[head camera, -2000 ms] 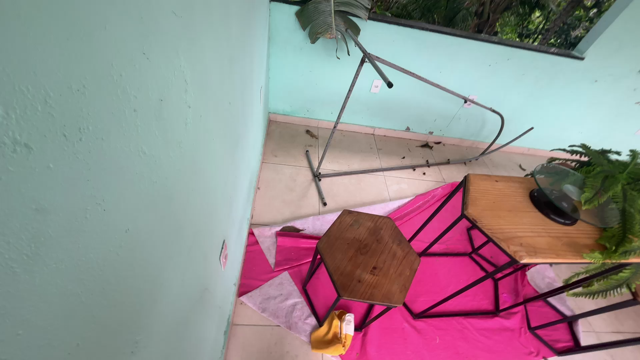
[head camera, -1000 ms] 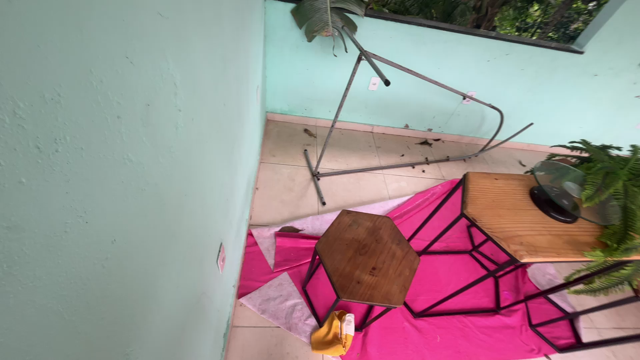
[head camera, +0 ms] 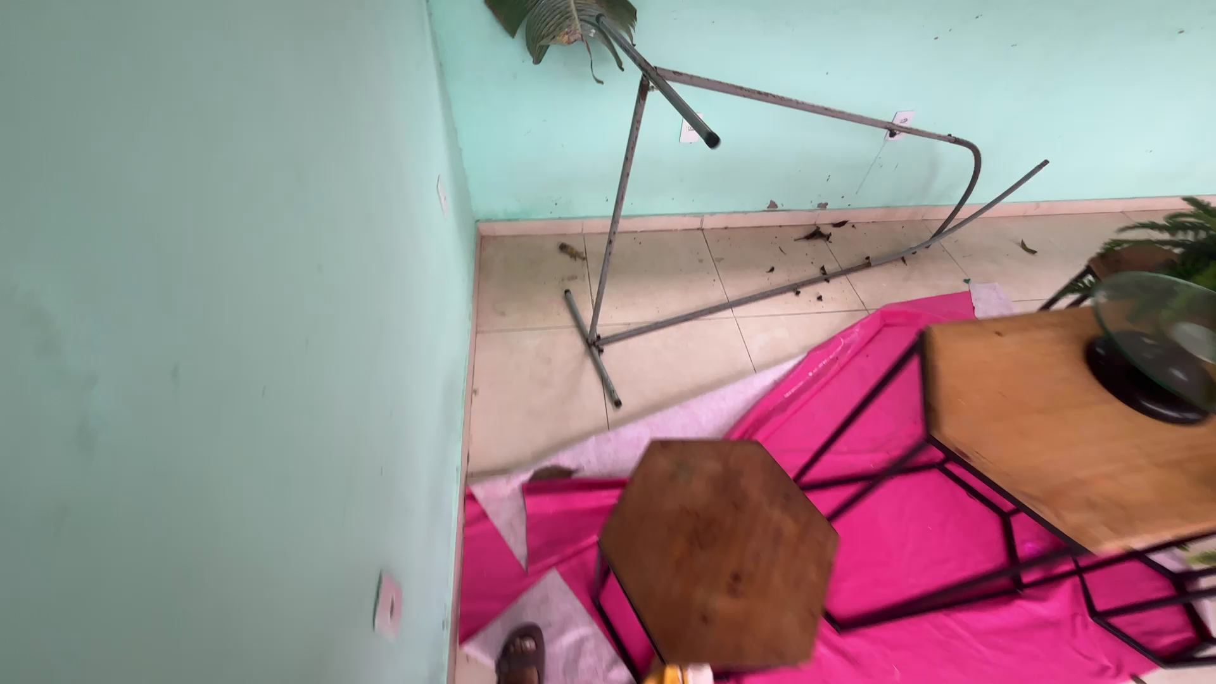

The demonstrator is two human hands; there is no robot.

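Neither my left hand nor my right hand shows. A dark-stained hexagonal wooden table (head camera: pixel 722 556) on black metal legs stands low in the view, and part of a yellow cloth (head camera: pixel 668 674) shows at its lower edge. To the right is a larger, lighter wooden tabletop (head camera: pixel 1026 408) on a black metal frame. A round glass piece (head camera: pixel 1164 332) with a dark base (head camera: pixel 1130 380) rests on it. Bright pink sheeting (head camera: pixel 902 551) with a whitish underside lies beneath both tables. A foot in a dark sandal (head camera: pixel 521 655) is at the bottom edge.
A rusty metal tube frame (head camera: pixel 741 302) leans near the far turquoise wall (head camera: pixel 788 171). Another wall (head camera: pixel 218 332) fills the left side. Dry leaves (head camera: pixel 815 234) lie on the tiled floor (head camera: pixel 532 380). A fern (head camera: pixel 1183 237) is at the right, and a large drooping leaf (head camera: pixel 570 24) hangs at the top.
The view has shifted noticeably. A sandalled foot now shows at the bottom, and less of the yellow cloth is in view.
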